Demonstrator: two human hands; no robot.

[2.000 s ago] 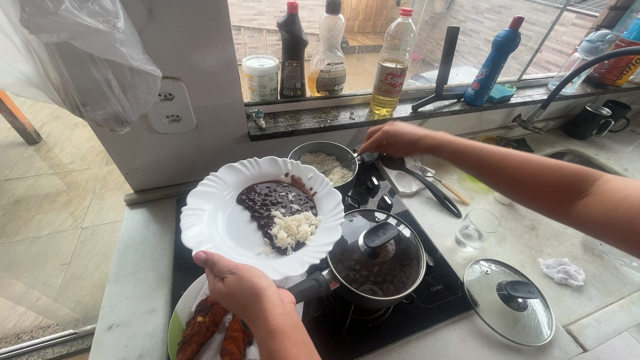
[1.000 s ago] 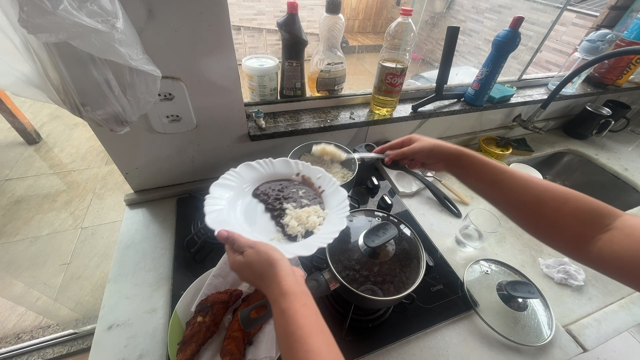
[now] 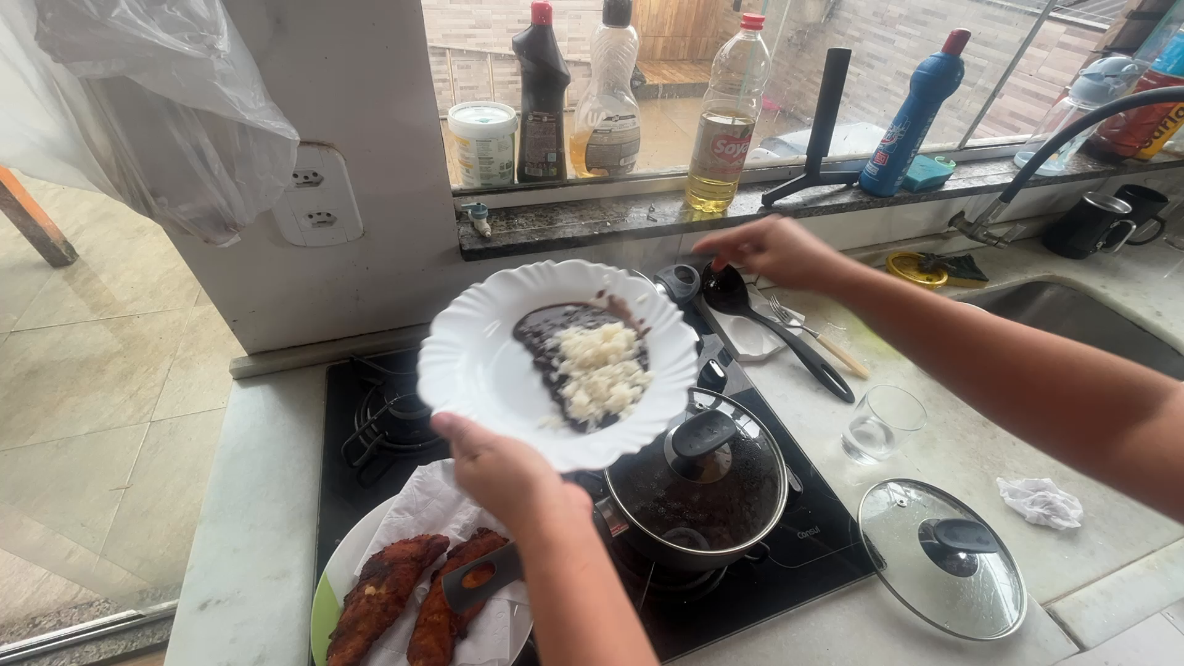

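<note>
My left hand (image 3: 509,476) holds a white scalloped plate (image 3: 467,370) by its near edge. On the plate, white rice (image 3: 601,370) lies over dark beans (image 3: 546,347). Beyond the plate, my right hand (image 3: 772,252) is raised with bent fingers above the bowl of a black ladle (image 3: 795,347); whether it grips a utensil is not clear. The rice pot is almost wholly hidden behind the plate. A lidded pot (image 3: 698,481) with dark contents sits on the black cooktop (image 3: 814,527). Browned fried pieces (image 3: 384,597) lie on paper on a green-rimmed plate (image 3: 324,615).
On the counter at right are a glass lid (image 3: 943,560), a drinking glass (image 3: 883,425), a fork (image 3: 819,338) and crumpled paper (image 3: 1041,502). An oil bottle (image 3: 726,129) and other bottles line the window sill (image 3: 592,222). The sink (image 3: 1091,319) is at far right.
More rice lies on the plate than one second ago. The plate has moved a little right. A spoon with rice, seen in my right hand one second ago, no longer shows clearly.
</note>
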